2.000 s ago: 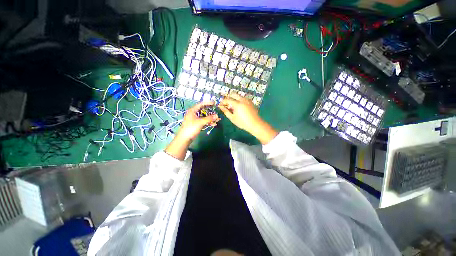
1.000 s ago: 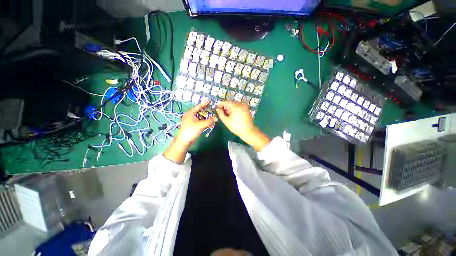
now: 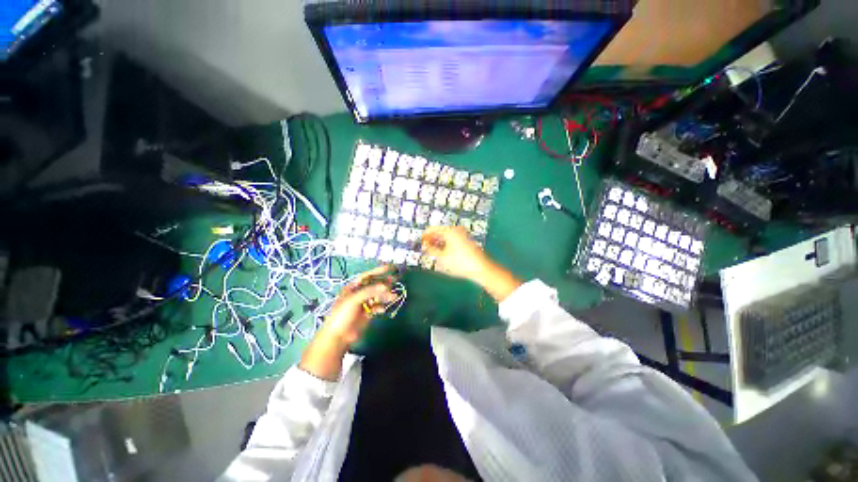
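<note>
My left hand (image 3: pixel 356 305) is at the bench's front edge, closed around several small modules (image 3: pixel 379 299) with thin light wires sticking out at the right. My right hand (image 3: pixel 453 251) is over the lower edge of the left blister tray (image 3: pixel 414 201), to the right of and above my left hand. Its fingertips are at the tray's bottom row; whether they pinch a module cannot be told. The tray holds rows of small white and yellowish modules and lies tilted on the green mat.
White cables (image 3: pixel 273 282) with blue lumps lie tangled left of the tray, black cables (image 3: pixel 122 348) further left. A second filled tray (image 3: pixel 643 247) lies right, below test fixtures (image 3: pixel 673 155). A monitor (image 3: pixel 461 66) stands behind. A white panel (image 3: pixel 786 325) is at far right.
The view has tilted up, showing more of the monitor. My hands have moved apart: my right hand is now at the tray's lower edge, while my left keeps the modules near the bench edge.
</note>
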